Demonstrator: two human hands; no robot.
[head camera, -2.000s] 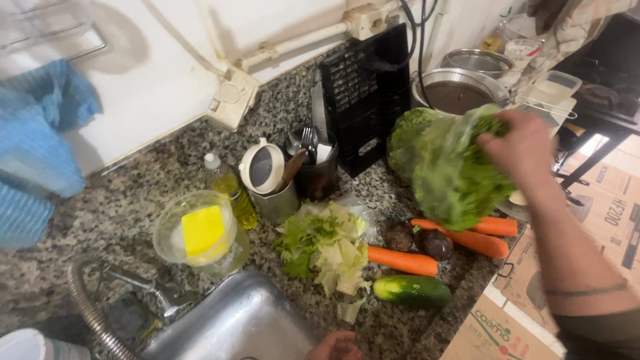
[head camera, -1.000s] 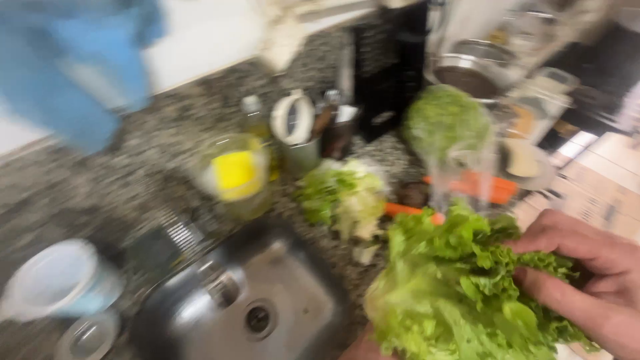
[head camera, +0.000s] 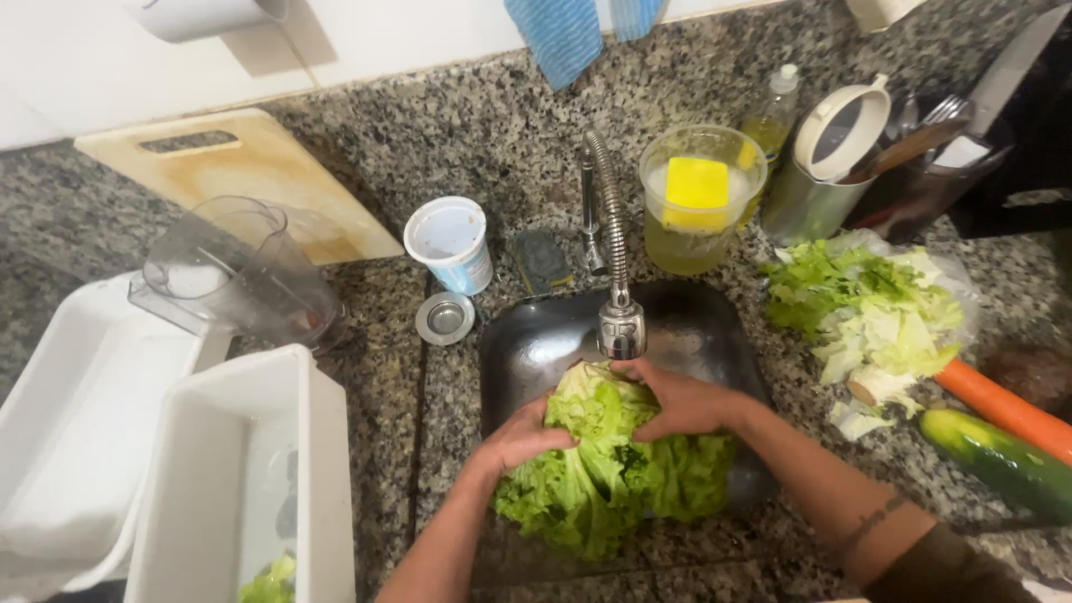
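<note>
A head of green leaf lettuce (head camera: 599,452) lies over the near part of the steel sink (head camera: 536,335), held from both sides. My left hand (head camera: 521,437) grips its left side near the pale base, thumb on top. On the other side my right hand (head camera: 674,402) grips it, fingers at the base. Directly above the base hangs the spout of the spring faucet (head camera: 622,328); no water is seen running. The undersides of the leaves and some fingertips are hidden.
Left stand a white bin (head camera: 322,469), a white tray (head camera: 75,419), a clear pitcher (head camera: 243,268) and a cutting board (head camera: 327,209). Behind the sink are a plastic tub (head camera: 448,243) and a sponge container (head camera: 691,251). Right lie lettuce scraps (head camera: 888,301), a carrot (head camera: 1005,410) and a cucumber (head camera: 997,461).
The lettuce has come from beside the carrots to the sink, and both hands now hold it. The view has swung left, bringing the white bin and cutting board into sight.
</note>
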